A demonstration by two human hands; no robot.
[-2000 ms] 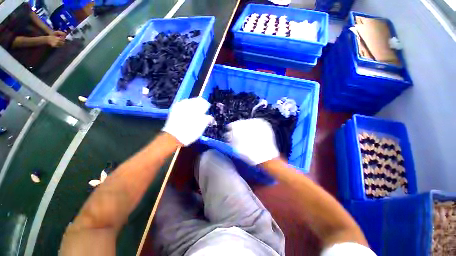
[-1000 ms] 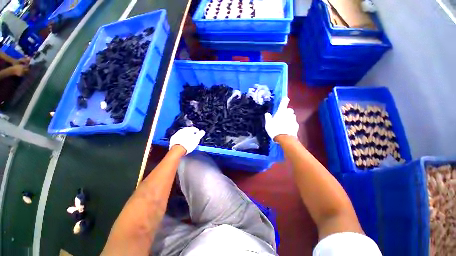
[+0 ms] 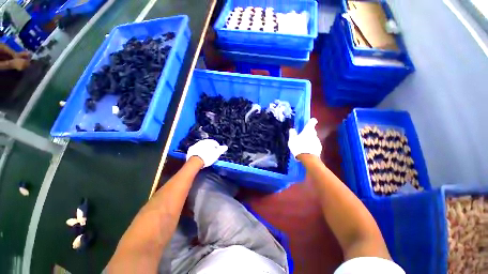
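Observation:
A large blue bin (image 3: pixel 246 83) stands low beside the bench, holding a heap of black moulded parts (image 3: pixel 230 126) with crumpled clear plastic among them. My left hand (image 3: pixel 206 152), in a white glove, holds the bin's near rim towards the left. My right hand (image 3: pixel 305 140), also gloved in white, holds the bin's right rim, fingers pointing up and away. The undersides of both grips are hidden.
A blue tray (image 3: pixel 168 75) of black parts sits on the green bench (image 3: pixel 120 171), with joined pieces (image 3: pixel 79 218) nearer me. Blue bins of pieces stand behind (image 3: pixel 310 24), at right (image 3: pixel 398 115) and lower right (image 3: pixel 417 214). A cardboard-topped stack (image 3: pixel 353 80) stands by the wall. Another person's hand (image 3: pixel 20 61) shows far left.
Both hands have left the black parts inside the bin and are at its near and right rims. Clear plastic shows near the front. The view has shifted, only slightly in the last second.

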